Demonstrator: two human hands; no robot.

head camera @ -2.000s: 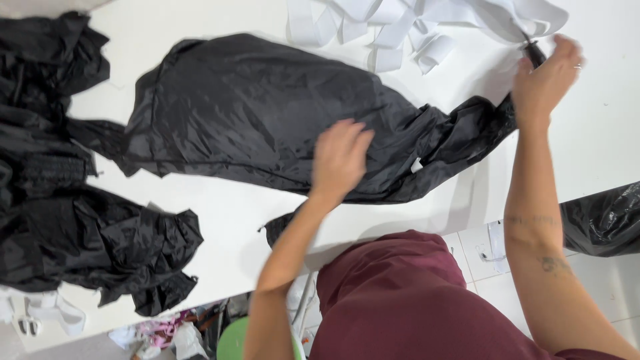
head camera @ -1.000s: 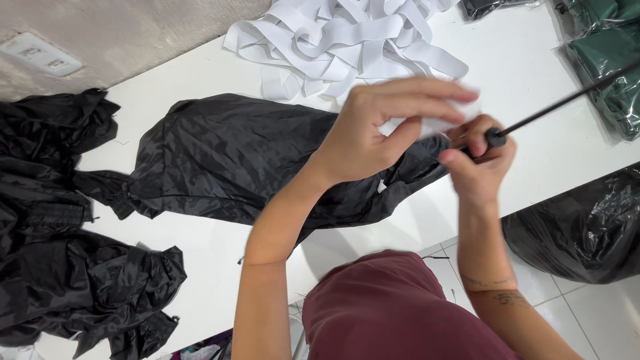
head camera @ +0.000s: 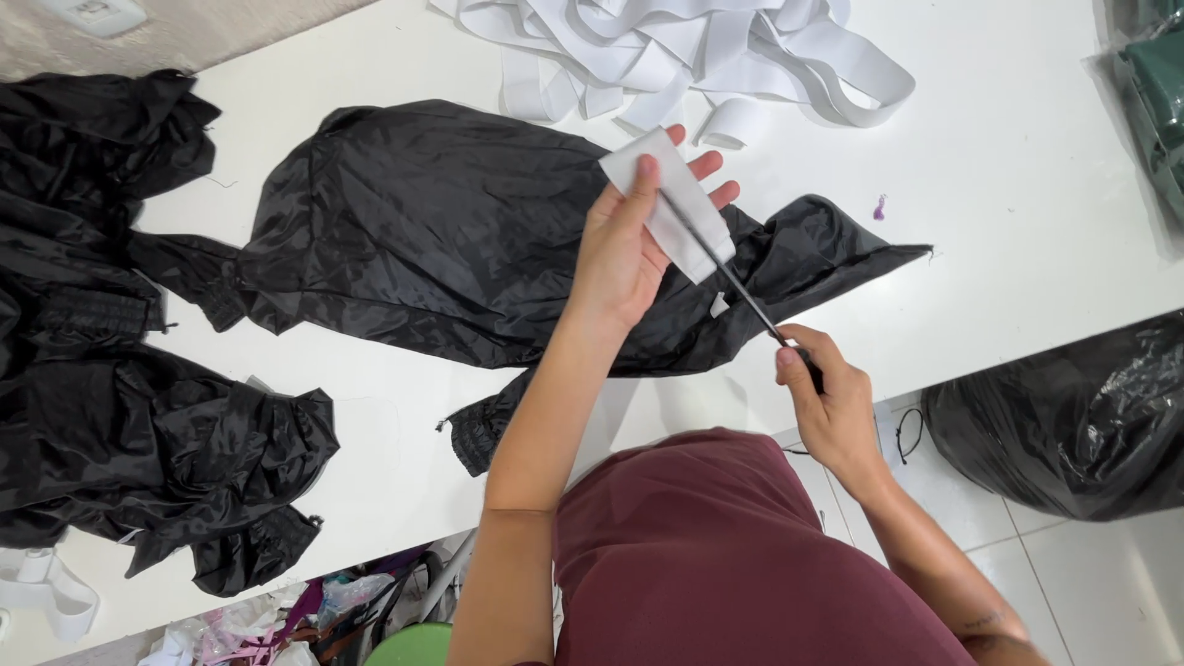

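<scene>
My left hand (head camera: 634,240) holds a short folded piece of white elastic band (head camera: 680,208), the thumb on top and the other fingers behind it. A thin dark rod (head camera: 735,282) with a black handle is gripped in my right hand (head camera: 819,388); its far end lies against the white piece. What tool it is, I cannot tell. Under both hands a black shiny fabric garment (head camera: 435,222) is spread on the white table (head camera: 398,407). A pile of wide white elastic band (head camera: 666,55) lies beyond my left hand.
More black garments (head camera: 139,416) with gathered cuffs are heaped at left. Green fabric in clear plastic (head camera: 1156,120) lies at far right. A black plastic bag (head camera: 1073,416) stands on the tiled floor beside the table. A green round object (head camera: 412,647) and mixed scraps (head camera: 268,629) are below the front edge.
My left hand has left the black garment and now holds a white band piece. The rod in my right hand now points across that piece instead of away to the right.
</scene>
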